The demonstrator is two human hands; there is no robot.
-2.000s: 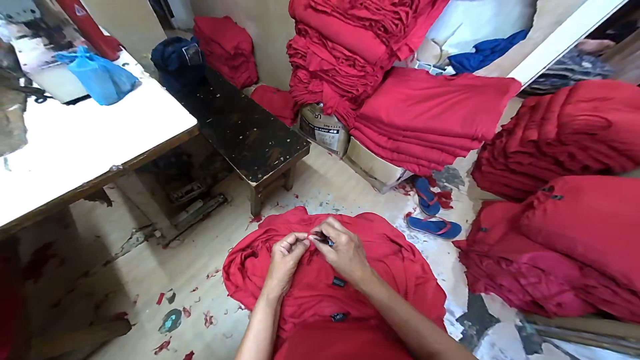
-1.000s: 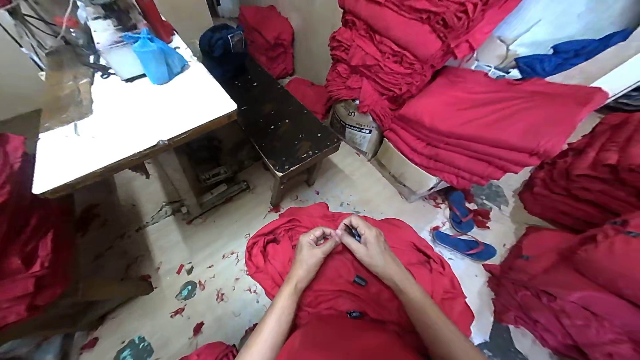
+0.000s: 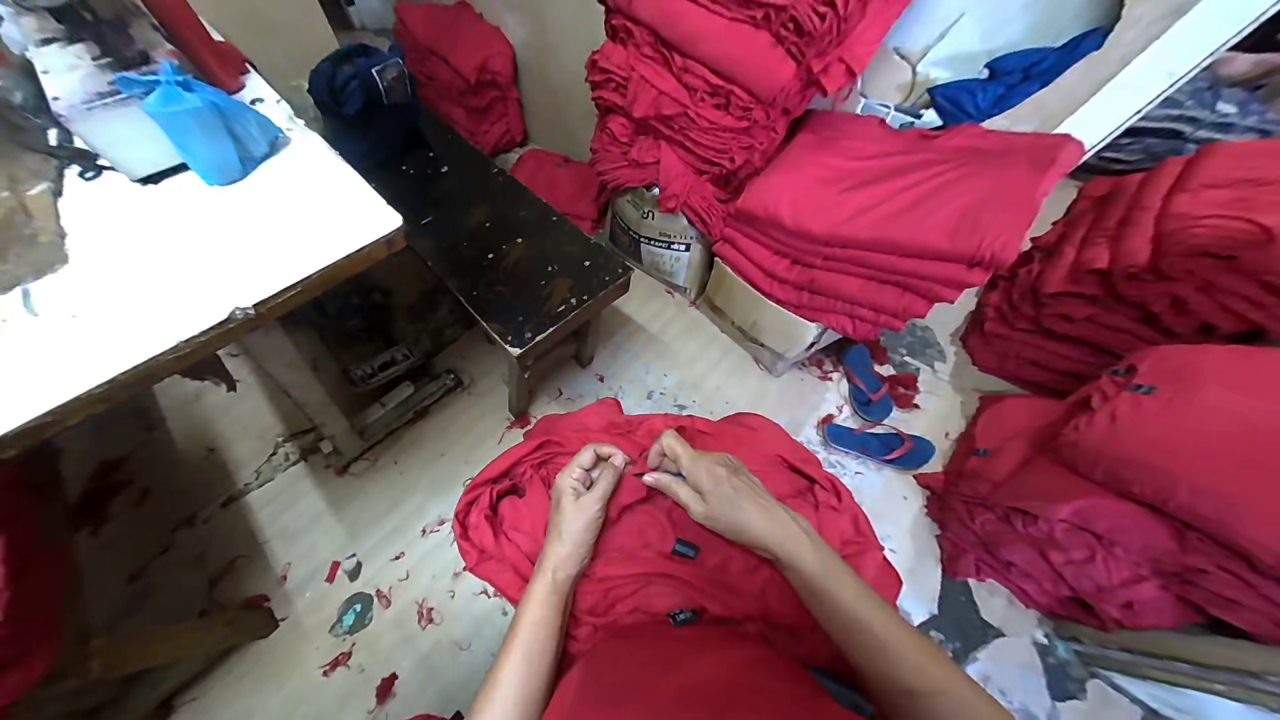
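Note:
A heap of red fabric garments [image 3: 800, 500] lies in front of me, with small black labels [image 3: 685, 548] on it. My left hand [image 3: 585, 495] is over the far part of the heap, its thumb and index finger pinched on a bit of red fabric. Close to its right, my right hand [image 3: 715, 490] has thumb and forefinger bent toward each other, with a small dark thing at the fingertips. Whether that is a thread cutter or a label, I cannot tell.
A white-topped table [image 3: 200, 290] with a blue plastic bag [image 3: 215, 125] stands left, beside a black bench [image 3: 500, 240]. Folded red cloth [image 3: 880, 210] is stacked over a cardboard box [image 3: 750, 310]. Blue flip-flops [image 3: 880, 445] lie right of the heap; more red piles [image 3: 1180, 450] stand beyond.
My hands stay close together over the red heap, with the fingertips now a little farther apart than one second ago. The view has shifted.

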